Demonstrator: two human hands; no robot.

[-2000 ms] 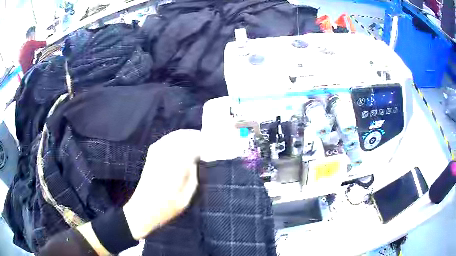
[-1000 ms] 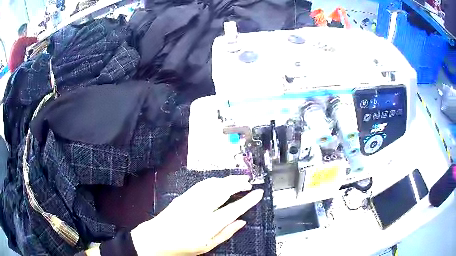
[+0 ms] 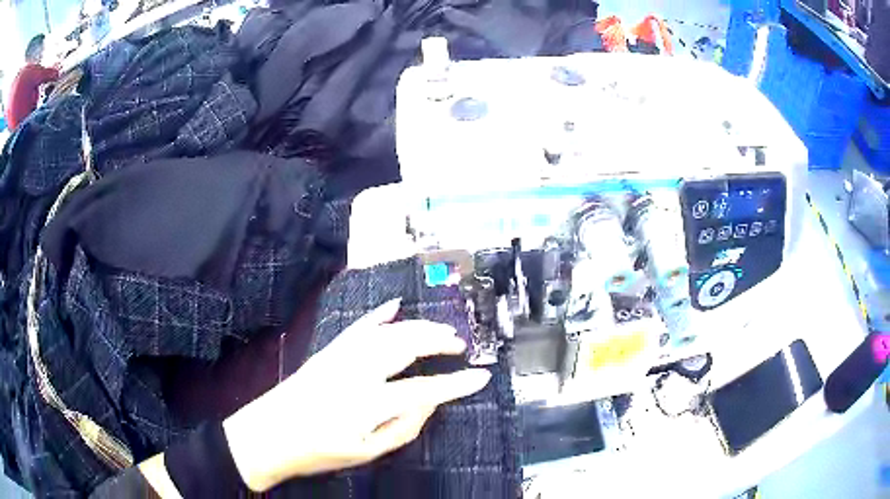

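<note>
My left hand (image 3: 337, 404), with a black band at the wrist, lies flat on a dark checked fabric panel (image 3: 470, 443), fingers apart, fingertips just in front of the presser foot and needle area (image 3: 483, 331). The panel's right edge runs under the needle area of the white overlock machine (image 3: 586, 117). Its far part lies left of the needle and covers part of the white work plate (image 3: 376, 226). My right hand is not in view.
Checked cloth (image 3: 161, 317) and plain black lining fabric (image 3: 176, 214) are heaped at left, with a pale bundle tie (image 3: 44, 356) over them. A flat dark phone-like rectangle (image 3: 766, 395) and black thread cone (image 3: 859, 370) lie at right. A person in red (image 3: 27, 90) is far left.
My left hand has moved from beside the work plate at left to the front of the needle. The checked panel has advanced backward past the needle, over the plate's front part.
</note>
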